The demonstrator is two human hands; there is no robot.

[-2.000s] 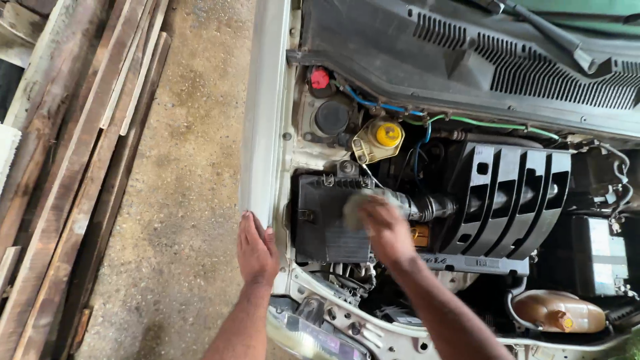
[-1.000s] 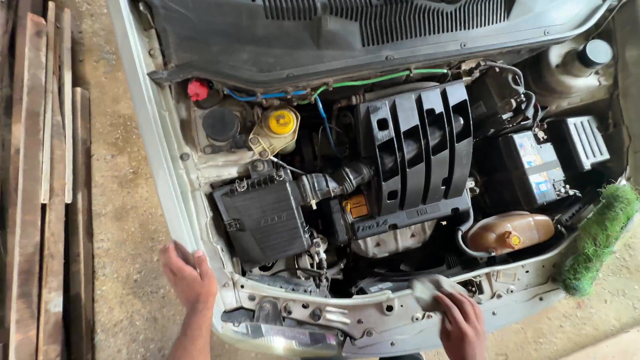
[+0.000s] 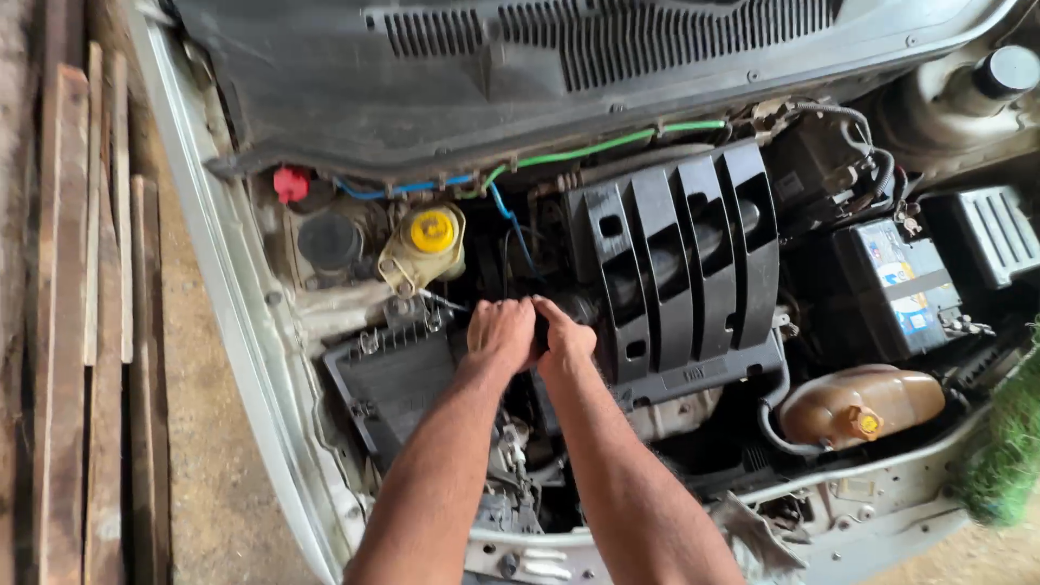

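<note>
In the head view both my hands meet over the black corrugated air intake hose (image 3: 578, 305), between the air filter box and the slatted engine cover (image 3: 691, 260). My left hand (image 3: 505, 331) curls over the hose beside the black air filter box (image 3: 398, 382). Against it, on the engine cover side, my right hand (image 3: 566, 329) has its fingers bent over the same hose. The hands hide most of the hose, so how firmly each grips is not plain. A grey cloth (image 3: 756, 536) lies on the front edge of the engine bay.
Behind the hands is a brake fluid reservoir with a yellow cap (image 3: 432, 231). At right are the battery (image 3: 894, 284), a brown coolant tank (image 3: 861, 406) and green netting (image 3: 1003, 455). Wooden planks (image 3: 61, 325) lie on the floor at left, beyond the fender (image 3: 219, 325).
My left hand has moved from the fender edge onto the intake hose. My right hand has let go of the cloth at the front edge and come to the hose too.
</note>
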